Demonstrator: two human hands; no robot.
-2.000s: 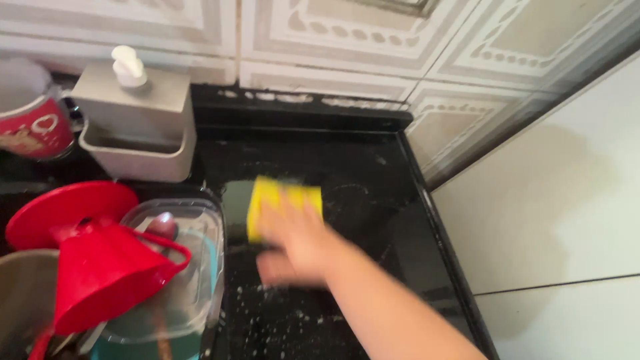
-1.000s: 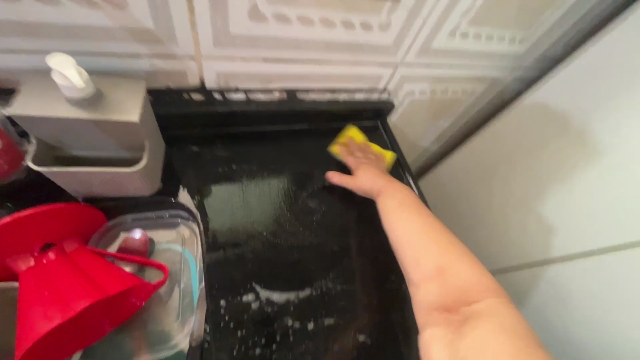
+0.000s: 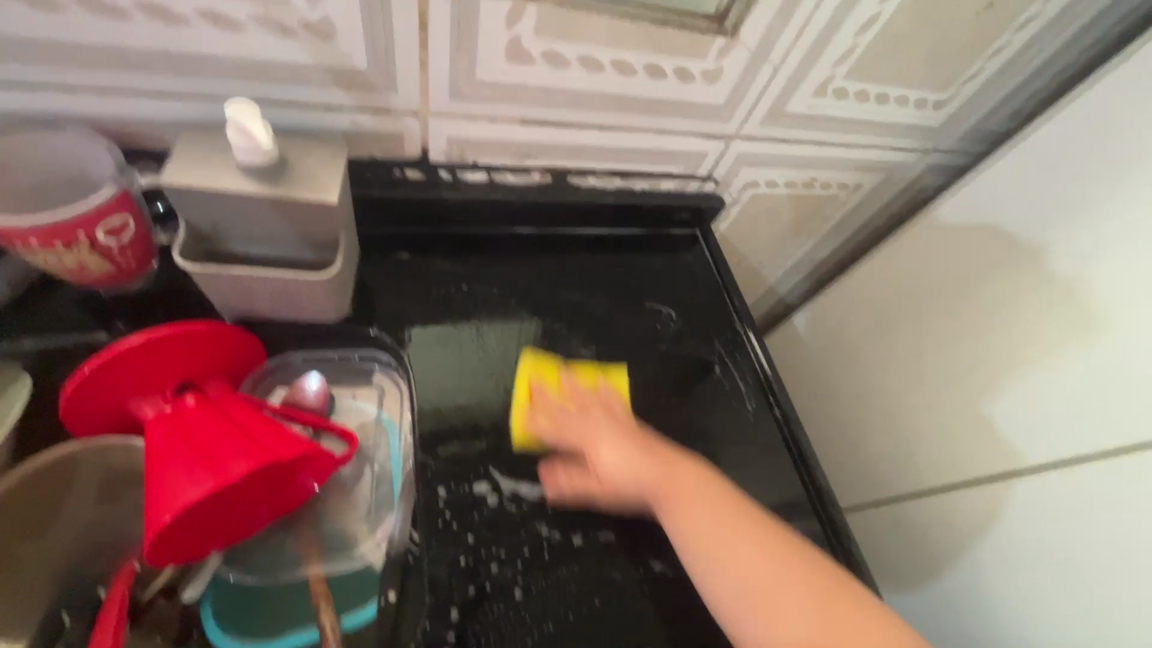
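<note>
My right hand (image 3: 594, 441) presses a yellow sponge or cloth (image 3: 533, 396) flat on the glossy black countertop (image 3: 558, 279), its fingers spread over the top. The hand is blurred. White suds and droplets lie on the counter around and below it, with thin foam streaks to its right. My left hand does not show. Left of the sponge, a red plastic coffee filter holder (image 3: 225, 468) lies tilted over a clear plastic container (image 3: 360, 504).
A grey soap dispenser (image 3: 270, 225) with a white pump stands against the tiled wall (image 3: 576, 81). Left of it is a red and clear mug or cup (image 3: 81, 216). A pot (image 3: 63, 540) sits at the lower left. A raised edge (image 3: 765, 369) bounds the counter on the right.
My right hand has moved with the yellow sponge or cloth from the counter's far right corner, one second ago, back toward the middle of the counter.
</note>
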